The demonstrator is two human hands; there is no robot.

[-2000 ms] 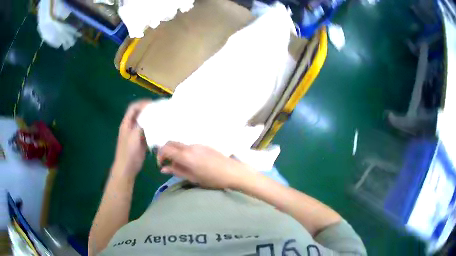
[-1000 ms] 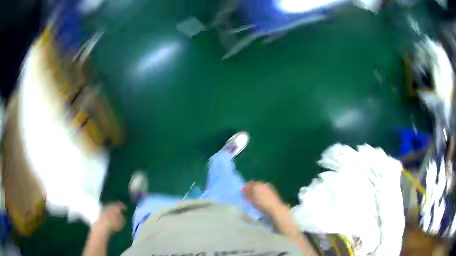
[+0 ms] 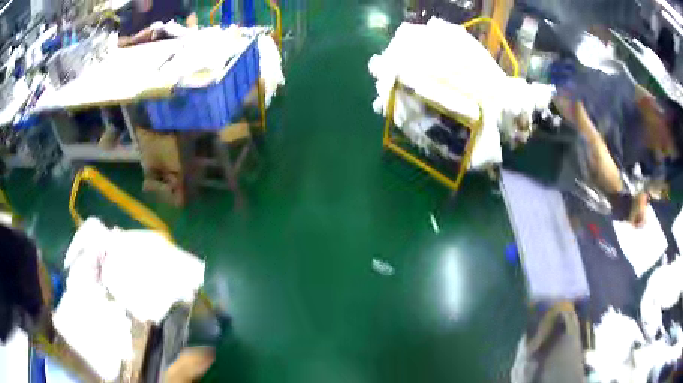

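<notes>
My left hand is small, blurred and cut off by the bottom edge at the lower left. Its fingers cannot be made out, nor whether it holds anything. It is just below a heap of white garments on a trolley with a yellow tubular frame. My right hand is out of the picture.
A green floor aisle runs ahead, with small scraps on it. A white table and blue bin are at upper left. A yellow-framed trolley piled with white cloth is at upper right. People are at both sides.
The view has turned away from the first trolley and lifted to show the aisle. My hands have come off the white cloth they handled earlier. My right hand has left the picture.
</notes>
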